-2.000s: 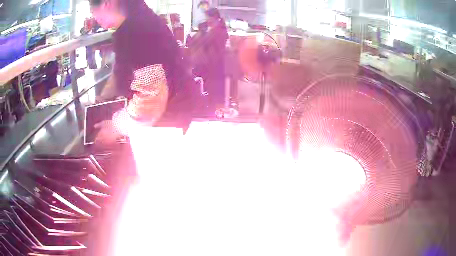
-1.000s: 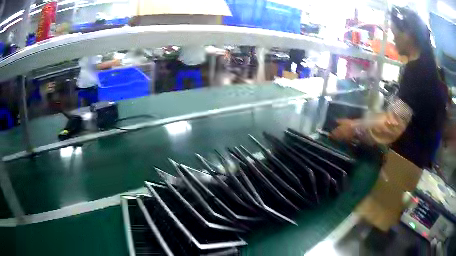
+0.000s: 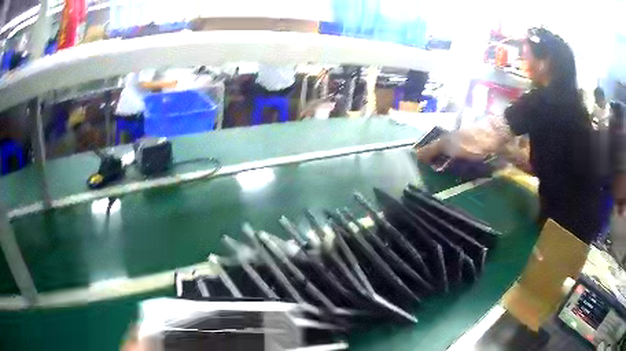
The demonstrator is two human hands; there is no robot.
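Note:
A solar panel (image 3: pixel 216 330) with a white border and dark middle is held low at the bottom edge, blurred by motion. A small blurred, skin-toned part of my left hand (image 3: pixel 130 338) shows at the panel's left end; the rest is cut off by the frame. My right hand is not in view. Behind the panel, a row of waiting dark panels (image 3: pixel 343 260) leans and overlaps like fanned cards on the green bench (image 3: pixel 206 236).
A bench meter (image 3: pixel 592 310) with lit digits is at the lower right, beside an upright cardboard flap (image 3: pixel 549 274). Another person (image 3: pixel 559 137) reaches over the bench with a dark panel (image 3: pixel 431 139). A soldering station (image 3: pixel 154 156) stands at the back left, below a pale overhead shelf (image 3: pixel 226 51).
A panel and part of my left hand have appeared at the bottom edge. The view has shifted slightly. The other person's hands and panel are farther left and higher over the bench.

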